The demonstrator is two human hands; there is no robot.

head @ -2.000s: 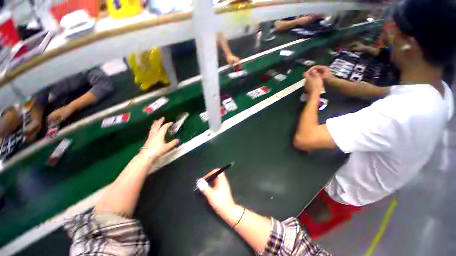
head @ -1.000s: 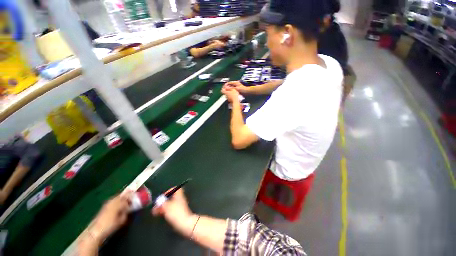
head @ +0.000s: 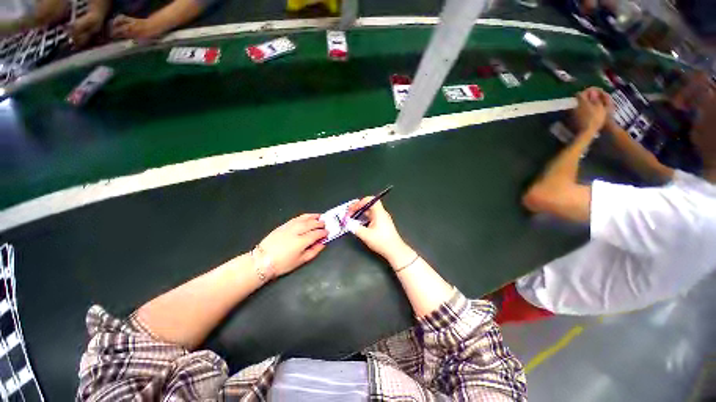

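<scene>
A flat white unit with some red lies between my hands, over the dark green bench top. My left hand holds its left end, with the fingers over its edge. My right hand holds a thin black pen-like tool, its dark end pointing up and right. The fingertips of my right hand are at the unit's right side. The end of the tool near the unit is hidden by my fingers.
A white rail runs between bench and green belt, which carries several white-and-red units. A pale post rises from the rail. White strips with dark panels lie far left. A person in a white shirt sits right.
My left hand has gone from over the belt to the bench, now with a unit in it. My hands are together at the unit. The view has turned back left and down.
</scene>
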